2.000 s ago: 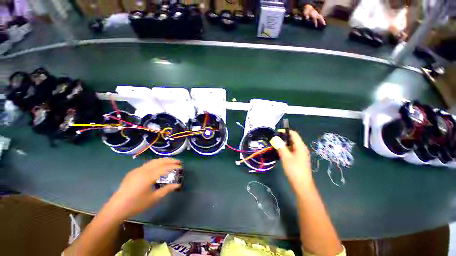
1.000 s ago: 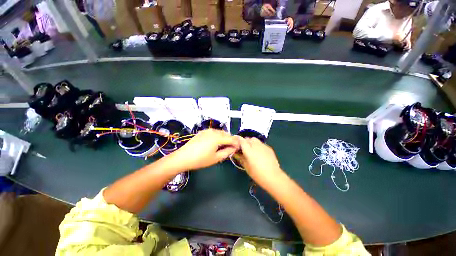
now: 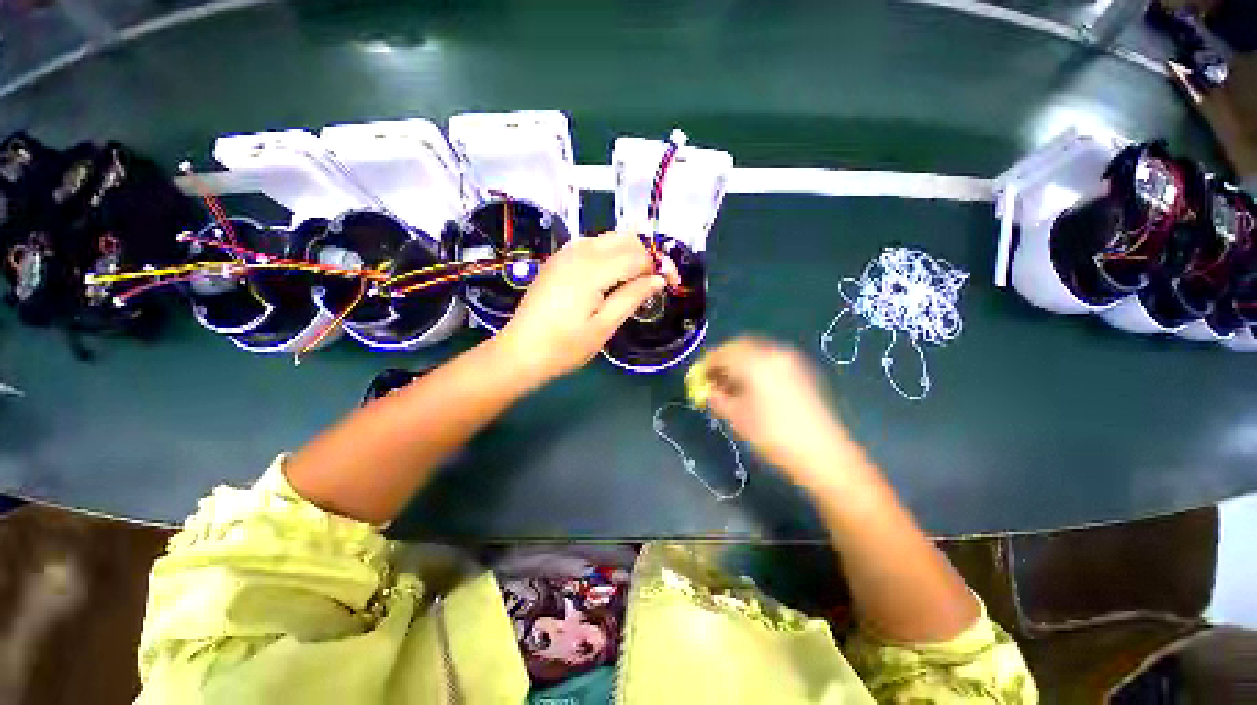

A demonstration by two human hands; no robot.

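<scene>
A white camera housing (image 3: 659, 325) with a black inside stands in front of me, its flat white bracket (image 3: 703, 179) behind it. My left hand (image 3: 582, 296) has its fingertips together at the red and black leads (image 3: 663, 189) that rise from this housing. My right hand (image 3: 765, 400), with yellow on the fingertips, is blurred, just right of and below the housing; I cannot tell whether it holds anything. A thin pale lead (image 3: 700, 468) lies on the bench beside and below the right hand. Three more housings (image 3: 400, 331) stand in a row at left, with red, yellow and black wires across them.
A tangle of thin white-blue leads (image 3: 903, 296) lies right of centre. White housings with black parts and red wires (image 3: 1079, 276) stand at the far right. Black camera modules (image 3: 83, 234) cluster at the far left. A dark part (image 3: 390, 384) shows partly behind my left forearm.
Both hands met at the single housing; my right hand has moved away down and right. The red and black leads now stand up over the bracket. The view has tilted down.
</scene>
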